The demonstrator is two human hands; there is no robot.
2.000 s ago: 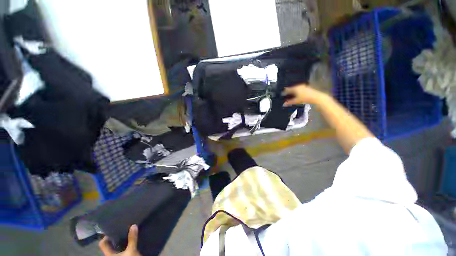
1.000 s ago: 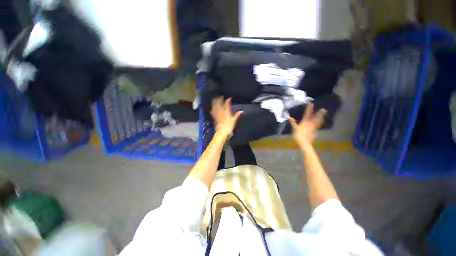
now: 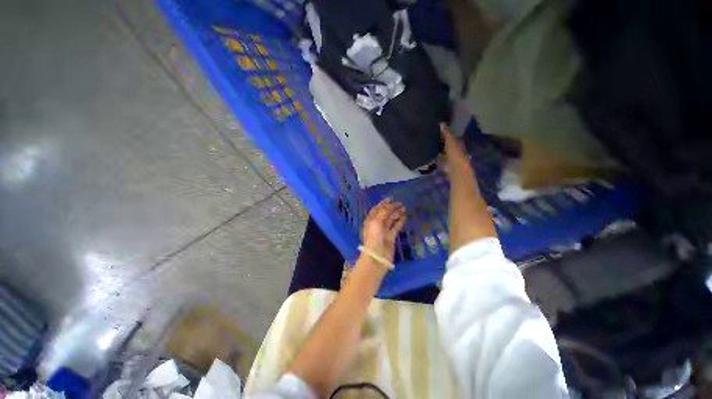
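A blue open-mesh crate (image 3: 258,140) stands in front of me. A dark fabric bundle (image 3: 418,117) lies in it, with white ties and paper slips (image 3: 375,74) round its middle. My left hand (image 3: 383,222) is over the crate's near corner, fingers loosely bent, with nothing seen in it. My right hand (image 3: 451,150) reaches into the crate at the near end of the bundle, close beside or touching it. Its far fingers are blurred, and whether it grips the bundle is unclear.
Olive-beige fabric (image 3: 523,93) hangs at the crate's right side. More dark rolled fabric (image 3: 617,269) lies at the right. Grey concrete floor (image 3: 140,156) is at the left. White scraps (image 3: 218,382) lie at the bottom left.
The view has turned from the dark bundles with white ties to a blue crate. Both hands have left those bundles and are now at the crate, the right one reaching inside.
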